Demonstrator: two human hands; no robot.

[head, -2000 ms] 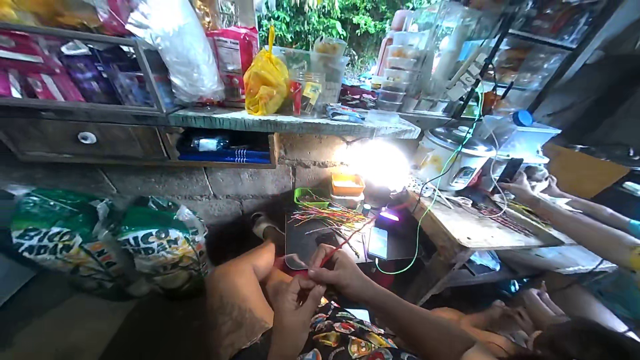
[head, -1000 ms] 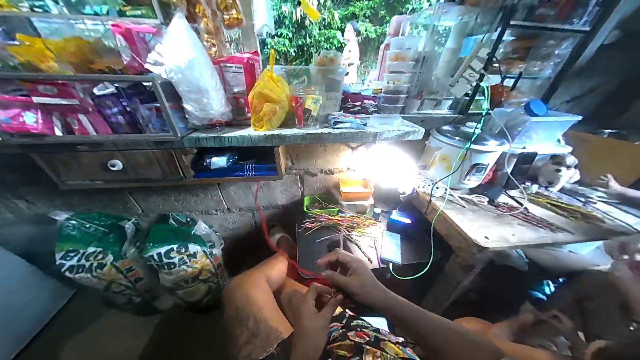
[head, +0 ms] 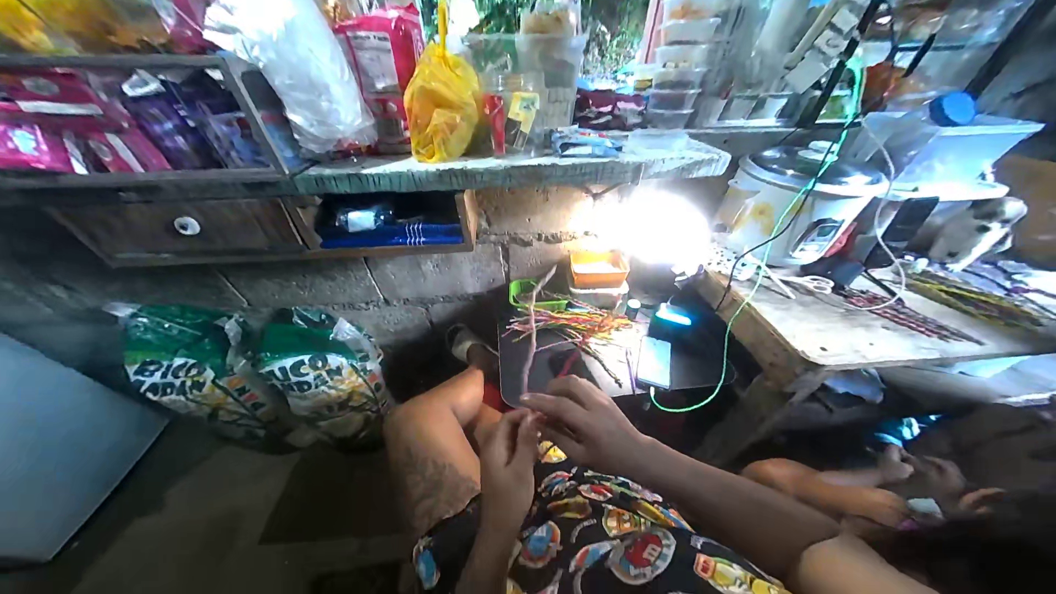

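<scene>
My left hand (head: pixel 507 462) and my right hand (head: pixel 586 421) meet above my lap, pinching one end of a thin, pinkish twisted cord (head: pixel 530 346). The cord stands up from my fingertips over a low dark table (head: pixel 516 375). On that table lies a loose pile of thin multicolored strands (head: pixel 577 322), with an orange container (head: pixel 599 268) and a green tray (head: pixel 536 295) behind it. A lit phone (head: pixel 654 363) with a green cable lies to the right of the pile. My fingers partly hide the gripped end.
A very bright lamp (head: pixel 660 227) glares beside the orange container. At right, a wooden table (head: pixel 825 330) holds a rice cooker (head: pixel 804 202), bundled cords (head: pixel 916 318) and a cat (head: pixel 978 231). Another person's hands (head: pixel 916 478) are at lower right. Green-and-white sacks (head: pixel 322 371) stand at left.
The red strand that trailed from my hands a second ago no longer shows there; a pinkish twisted cord now rises from my fingers. The other person's arms at the right table have moved out of that spot.
</scene>
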